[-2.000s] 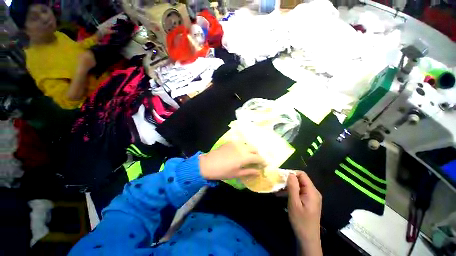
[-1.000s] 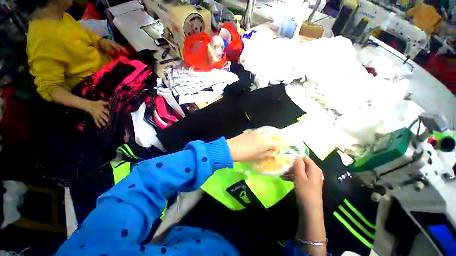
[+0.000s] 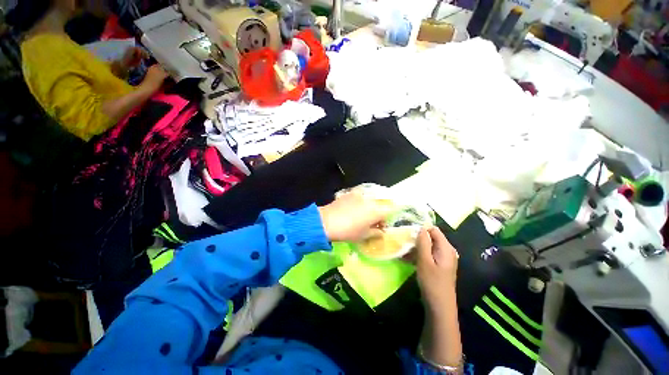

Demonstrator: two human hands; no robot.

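A pale golden flatbread (image 3: 387,242) lies in a thin clear plastic bag (image 3: 417,215), held above the fabric. My left hand (image 3: 357,215) grips it from the left, with the fingertips partly hidden at the bag. My right hand (image 3: 437,258) pinches the bag's right edge between thumb and fingers. A neon yellow-green panel (image 3: 378,277) with a black logo patch lies below the hands. A black panel with three neon stripes (image 3: 507,322) lies to the right.
A white fabric heap (image 3: 455,95) lies behind black panels (image 3: 315,170). A sewing machine with a green cover (image 3: 546,212) stands at right. A person in yellow (image 3: 70,77) sits at left beside black and pink pieces (image 3: 117,157). A red plastic bag (image 3: 260,77) lies by a beige machine (image 3: 238,33).
The bread and bag are now drawn together between my hands, showing more of the neon panel and its patch. The view has shifted. The person in yellow has turned towards their work.
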